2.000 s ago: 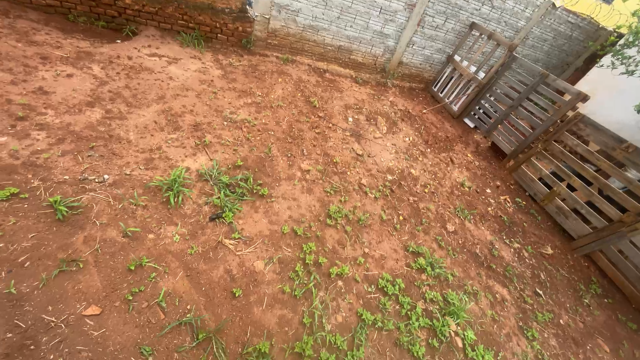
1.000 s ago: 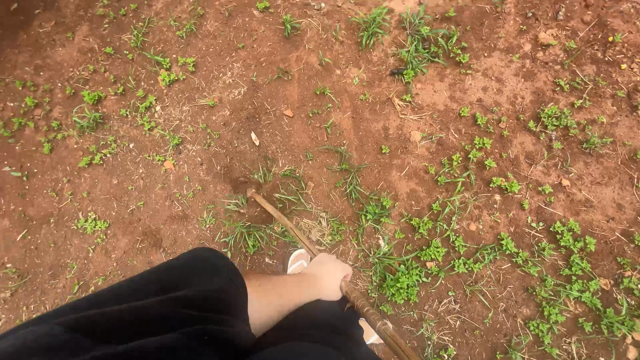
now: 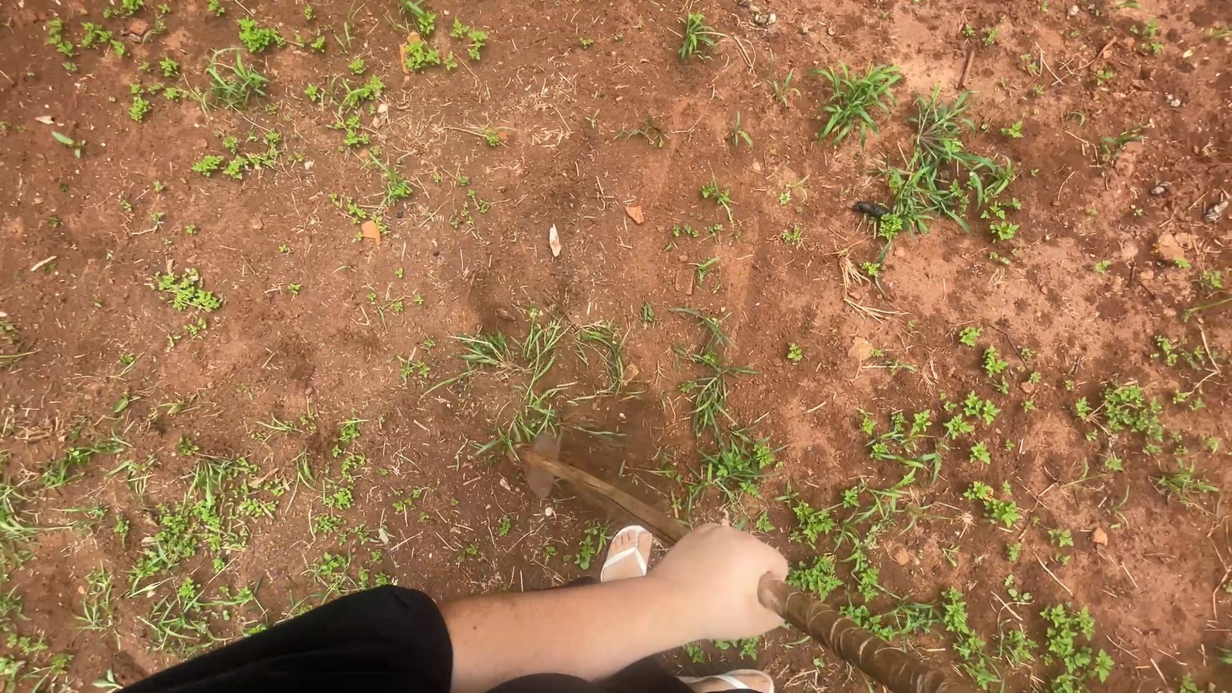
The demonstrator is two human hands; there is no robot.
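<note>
My left hand (image 3: 722, 581), at the end of a black-sleeved arm, is closed around the wooden handle of a hoe (image 3: 626, 505). The handle slants from the lower right up to the left. A blurred metal hoe blade (image 3: 543, 465) is at its far end, just below a tuft of long-bladed grass (image 3: 529, 361). Whether the blade touches the soil cannot be told. More grass (image 3: 736, 462) grows right of the blade. My right hand is not in view.
My feet in white-strapped flip-flops, one (image 3: 627, 554) just below the handle, stand on reddish soil (image 3: 597, 279). Low green weeds (image 3: 972, 414) spread on the right and others (image 3: 212, 520) at lower left. Small orange fragments (image 3: 634, 214) and a grass clump (image 3: 857, 99) lie further off.
The view has tilted down from the yard with its wall and pallets. My left hand and the hoe have come into view, and the hoe head has moved from beyond the grass tuft toward my feet.
</note>
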